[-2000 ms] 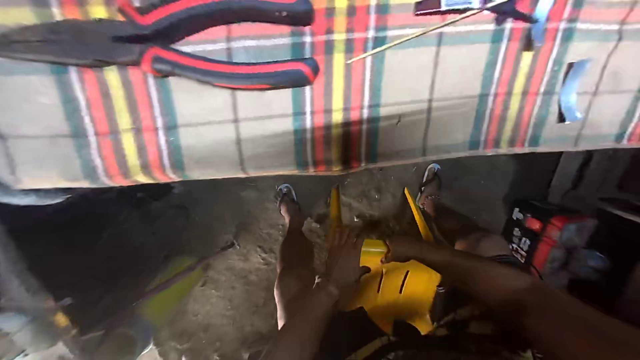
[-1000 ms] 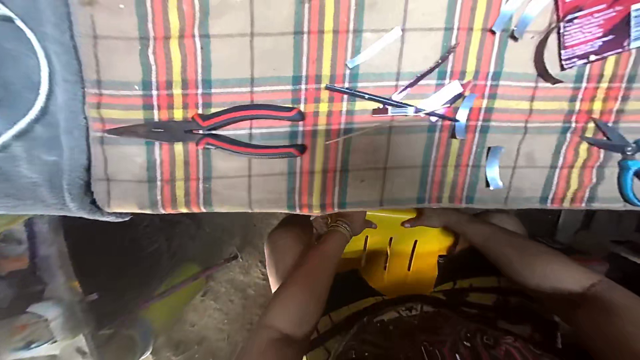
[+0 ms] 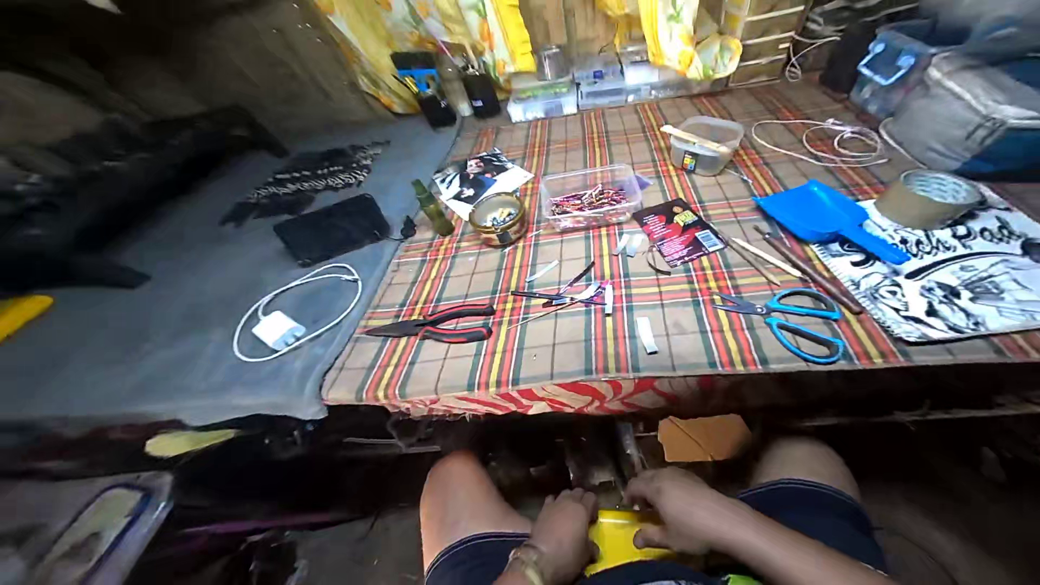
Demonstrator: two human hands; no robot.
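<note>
My left hand rests at the left side of a yellow plastic seat between my thighs. On its right side lies my right hand, fingers curled at the edge. Both seem to grip it. Above them on the plaid tablecloth are long-nose pliers with red and black handles, a small pile of cut strips and thin sticks, and scissors with blue handles. A clear plastic container holds many small dark red pieces. A round tin stands beside it.
A white charger with its cable and a black tablet-like slab lie on grey cloth at left. At right are a blue dustpan, a roll of brown tape and a sketch pad. The table edge runs above my knees.
The view has lifted and now takes in the whole table. My hands have stayed at the yellow seat, which now sits between my thighs with less of it showing.
</note>
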